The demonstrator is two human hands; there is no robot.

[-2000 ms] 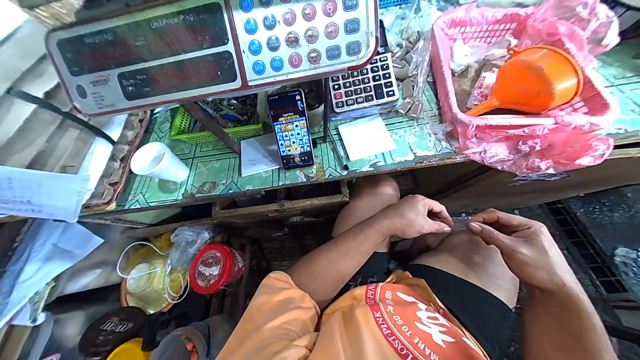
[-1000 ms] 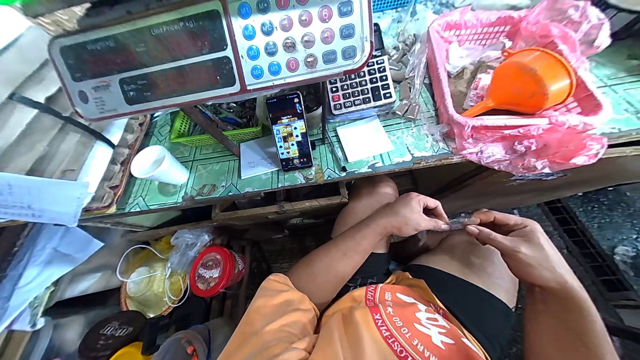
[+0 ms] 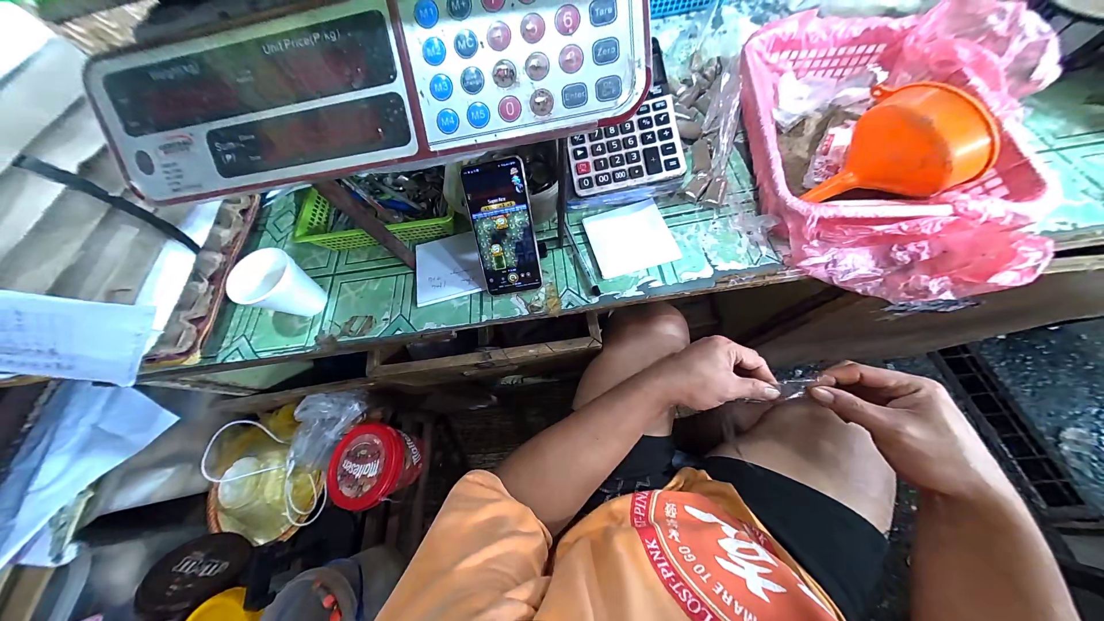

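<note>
My left hand (image 3: 720, 373) and my right hand (image 3: 880, 401) meet above my thigh, beyond the table's front edge. Between their fingertips they pinch a small clear plastic piece (image 3: 795, 387), perhaps a little bag; its contents cannot be made out. On the green table (image 3: 371, 289) a lit smartphone (image 3: 504, 228) leans upright. A calculator (image 3: 628, 145), a white paper square (image 3: 632, 239) and a pen (image 3: 583, 266) are to its right. Small brown packets (image 3: 711, 164) lie beside the calculator.
A digital scale (image 3: 302, 95) juts over the table's left part. Near it are a white foam cup (image 3: 276, 283) and a green basket (image 3: 375, 231). A pink basket (image 3: 770, 177) lined with plastic holds an orange funnel (image 3: 927, 142). A red-lidded jar (image 3: 366, 466) sits lower left.
The picture on the phone's screen has changed. Both hands stay over the thigh, and the clear plastic remains between their fingertips.
</note>
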